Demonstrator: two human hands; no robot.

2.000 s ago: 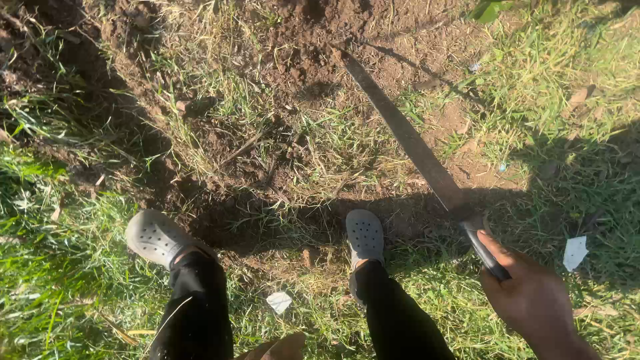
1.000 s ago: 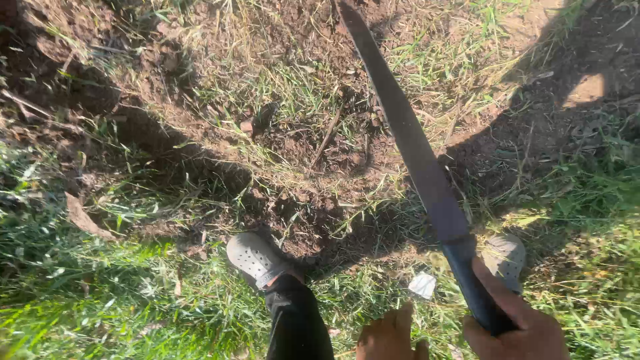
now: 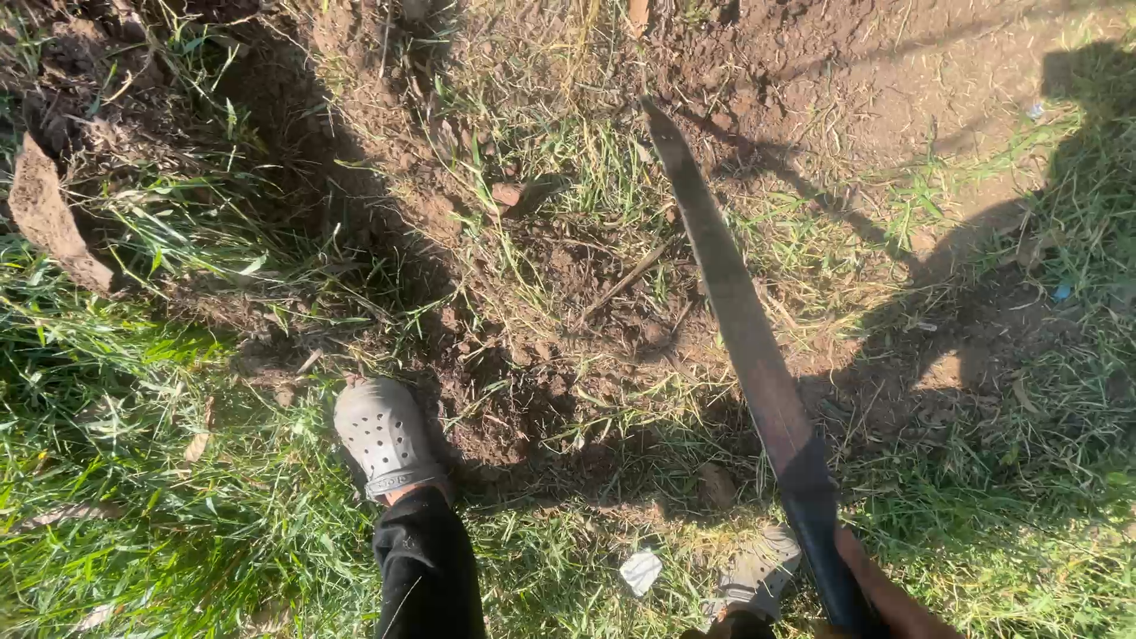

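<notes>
A machete (image 3: 741,311) with a long, soil-stained blade and a black handle slants up and to the left over the ground. My right hand (image 3: 883,590) is closed around its handle at the bottom edge, partly cut off by the frame. The blade tip is above a patch of brown soil and dry grass (image 3: 612,169). My left hand is out of view; a small dark shape at the bottom edge beside the right shoe cannot be made out.
A grey clog (image 3: 382,435) on my left foot stands on the grass edge by a shallow furrow (image 3: 355,204). The other clog (image 3: 763,568) is partly behind the machete handle. A white scrap (image 3: 641,571) lies between them. A curved brown piece (image 3: 53,213) lies at the far left.
The left hand, seen near the bottom edge a second ago, has gone out of view. The right hand has moved lower in the view and still holds the machete.
</notes>
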